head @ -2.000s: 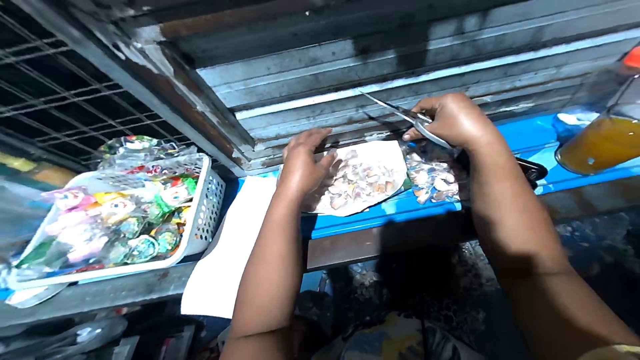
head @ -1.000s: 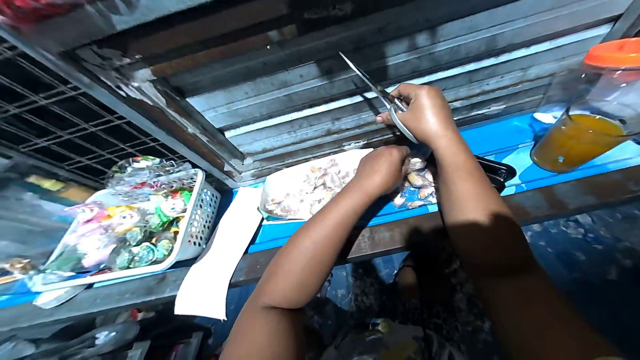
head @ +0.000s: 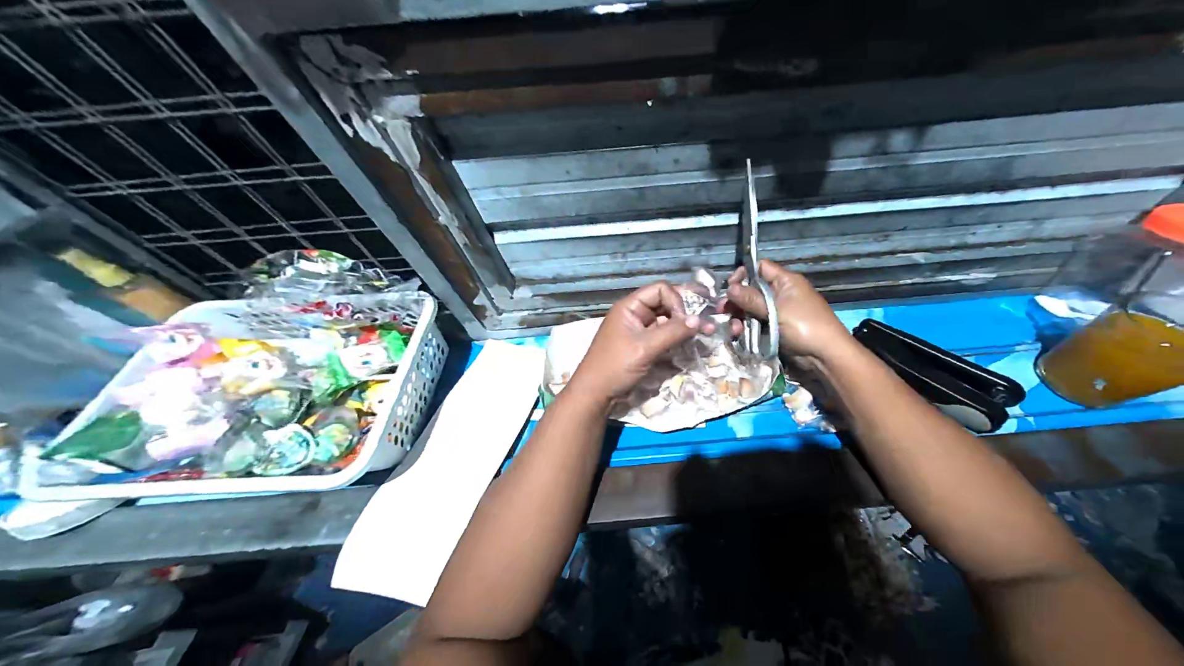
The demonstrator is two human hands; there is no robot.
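My right hand (head: 786, 310) holds a pair of metal scissors (head: 752, 222), blades pointing up, and its fingertips also touch a small clear plastic packet (head: 705, 294). On the packet's other side, my left hand (head: 638, 342) pinches it between thumb and fingers. Just below both hands lies a pale sheet (head: 573, 347) bearing many small whitish and brown pieces (head: 708, 384), too blurred to name, some perhaps in clear plastic. More such pieces (head: 803, 405) lie to the right, partly hidden by my right wrist.
A white plastic basket (head: 421, 388) with colourful wrapped packets stands left, beside a long white paper strip (head: 444, 472). At right are a black stapler-like object (head: 934, 375) and a clear jar of orange liquid (head: 1119, 365). Corrugated metal (head: 601, 194) rises behind the blue-covered ledge (head: 647, 450).
My left hand has come up from the pieces and now meets my right hand at a small packet. The scissors, tilted left before, now point nearly straight up.
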